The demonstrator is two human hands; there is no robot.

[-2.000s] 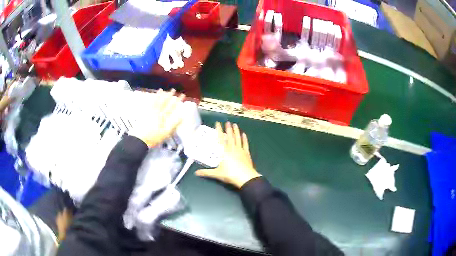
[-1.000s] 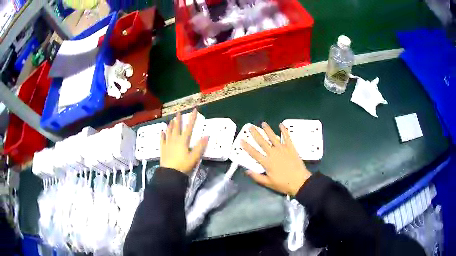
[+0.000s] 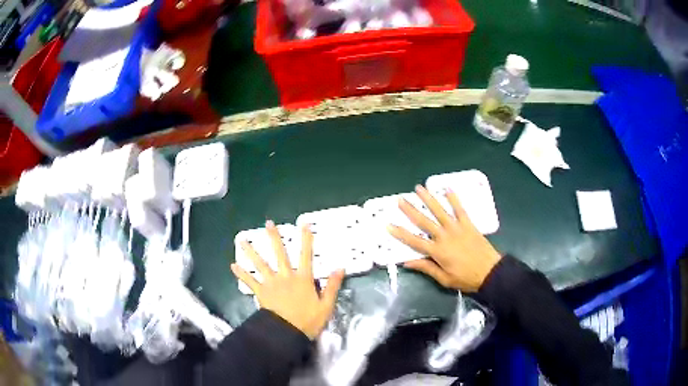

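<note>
Several white power strips (image 3: pixel 337 237) lie flat side by side in a row on the dark green bench (image 3: pixel 302 170), small dark slots facing up. My left hand (image 3: pixel 288 286) lies with spread fingers on the left end of the row. My right hand (image 3: pixel 451 245) lies with spread fingers over the two strips at the right end. Neither hand is closed around anything. Bagged power cords (image 3: pixel 354 343) hang from the row over the front edge. At the left, waiting strips (image 3: pixel 98 177) stand on edge, with one strip (image 3: pixel 201 172) flat beside them.
A red bin (image 3: pixel 366 64) with bagged items stands beyond the pale rail. A clear bottle (image 3: pixel 502 98), white cloth (image 3: pixel 541 153) and white square pad (image 3: pixel 596 210) are at the right. Blue sheets (image 3: pixel 641 143) lie at the right end. A blue tray (image 3: pixel 94 94) is at the upper left.
The strips under my hands are now a tight, straight row further from the standing strips. My left hand has moved right and nearer the front edge. The view has shifted slightly.
</note>
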